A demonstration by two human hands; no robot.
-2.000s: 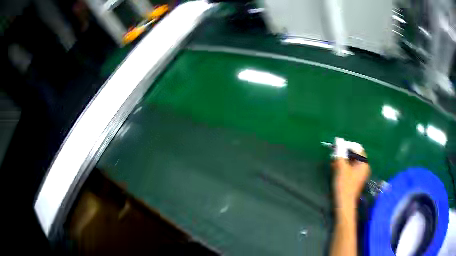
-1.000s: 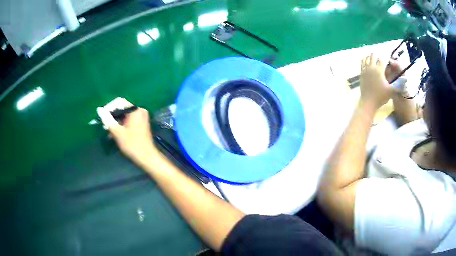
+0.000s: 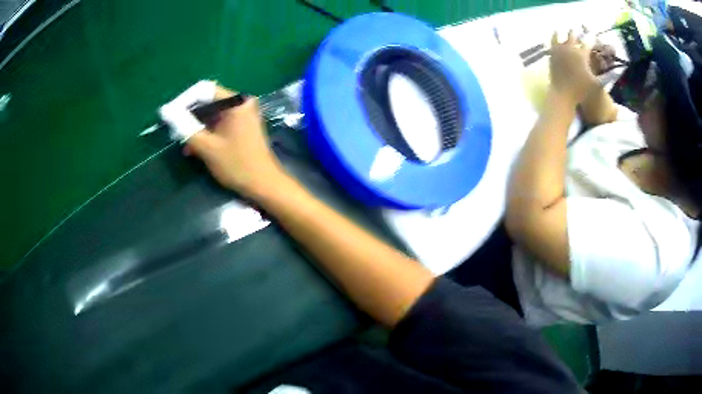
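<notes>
My right hand point(image 3: 227, 142) reaches in from the lower right, with white finger cots on its fingertips. It is shut on black-handled tweezers point(image 3: 217, 106), whose pale tip points left over the green surface. A dark carrier tape strip point(image 3: 165, 258) with a clear, shiny edge lies on the dark green mat below my hand. The large blue component reel point(image 3: 342, 115) stands to the right of my hand, with dark pocketed tape wound inside. My left hand is not clearly in view; a small white patch at the bottom edge is too cut off to tell.
Crumpled clear film point(image 3: 285, 106) lies between my right hand and the reel. A white-covered area point(image 3: 496, 81) lies behind and right of the reel. Another person point(image 3: 616, 223) in a white top sits at the right, hands over that area. Thin dark pieces show at the top edge.
The view has swung right, bringing the reel and the other person in, and shifted lower in the last second. My right hand still holds the tweezers. The tape strip now shows more clearly.
</notes>
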